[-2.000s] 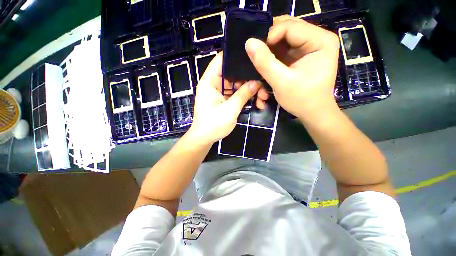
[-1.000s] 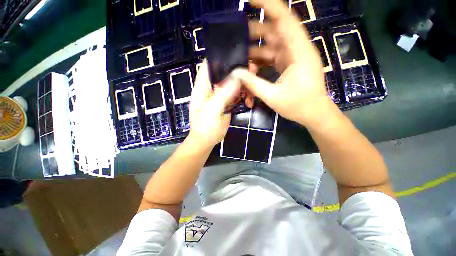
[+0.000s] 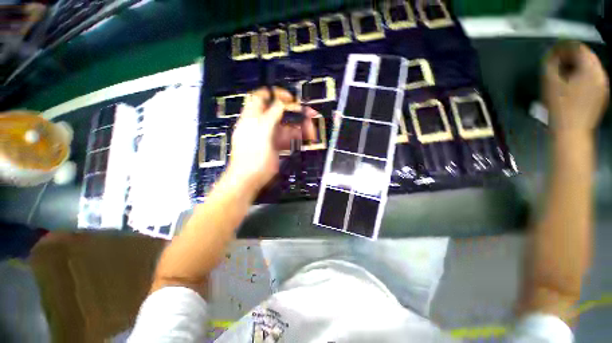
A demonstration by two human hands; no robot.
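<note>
My left hand (image 3: 262, 137) is over the left-middle of the black tray (image 3: 429, 50), fingers bent downward. A dark shape shows at its fingertips, but blur hides whether it is held. My right hand (image 3: 577, 84) is raised at the far right, away from the tray, fingers curled; blur hides whether it holds anything. The sticker sheet (image 3: 359, 137) lies slanted across the tray and over its front edge, with dark rectangles in two columns and a thick white outline around the top-left window. Cream-gold frames sit on parts in rows in the tray.
White waste lattice (image 3: 161, 154) is piled left of the tray, beside spare sticker sheets (image 3: 97, 161). A small fan (image 3: 30, 147) with an orange centre stands at the far left. A brown cardboard box (image 3: 87, 281) is below the bench at left.
My hands have separated: the left has moved down over the tray, the right far out to the right. The dark housing is no longer held up between them. The sticker sheet is now largely uncovered.
</note>
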